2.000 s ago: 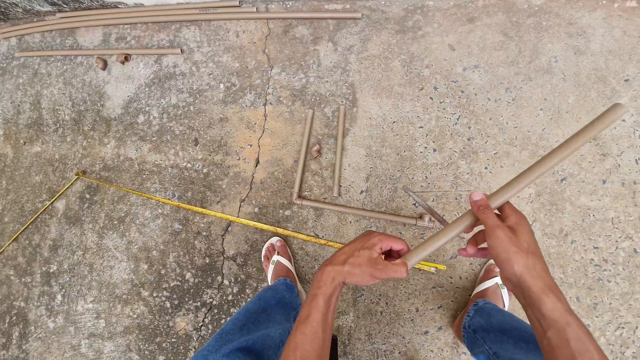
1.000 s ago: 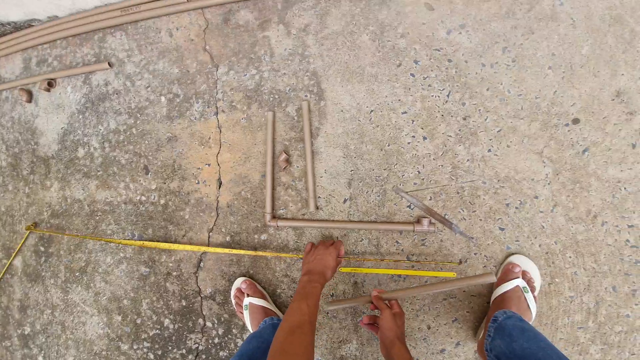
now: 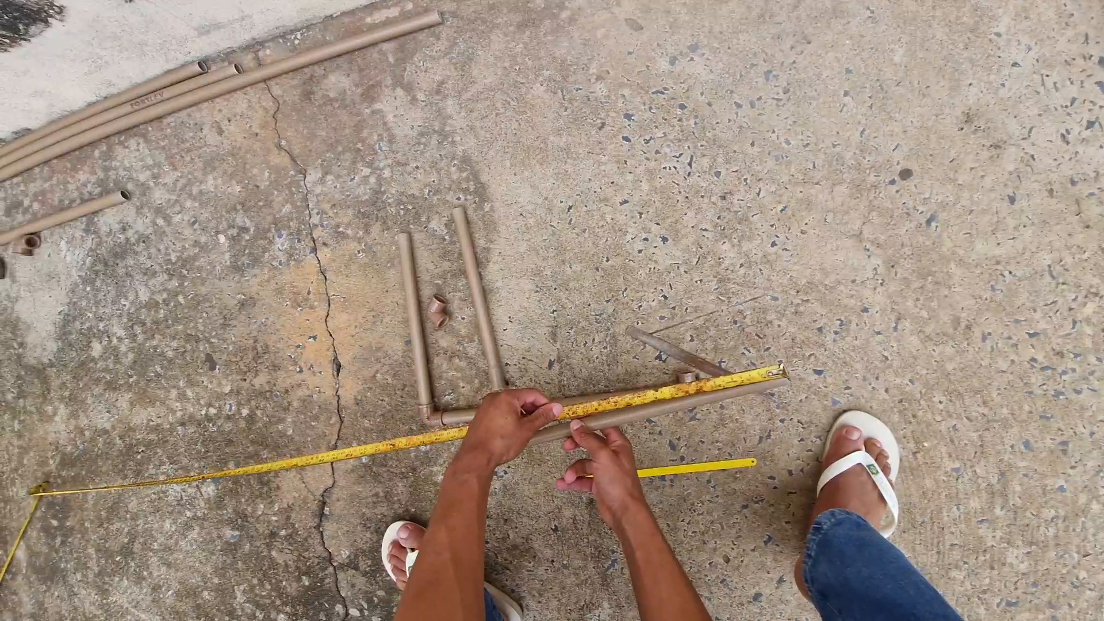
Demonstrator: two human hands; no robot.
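Note:
My left hand (image 3: 509, 424) grips a yellow tape measure blade (image 3: 664, 396) between thumb and fingers. The blade runs along a brown plastic pipe (image 3: 647, 410), its hooked tip near the pipe's far right end. My right hand (image 3: 604, 461) holds that pipe near its left end from below. Beyond them an L of brown pipe (image 3: 414, 319) with an elbow lies on the concrete, partly hidden by the tape and hands. A loose pipe (image 3: 479, 297) and a small elbow fitting (image 3: 439, 311) lie beside it. A yellow hacksaw blade (image 3: 699, 468) shows to the right of my right hand.
Long brown pipes (image 3: 285, 66) lie by the wall at upper left, with a shorter pipe (image 3: 69, 216) and fittings (image 3: 26, 244) below. A narrow tool (image 3: 677, 350) lies beyond the tape's tip. The tape bends at far left. My sandalled feet (image 3: 862, 474) flank the work.
The tape's end has been lifted from the ground in my left hand and now lies along the pipe. My right hand has moved the pipe up and away from my feet.

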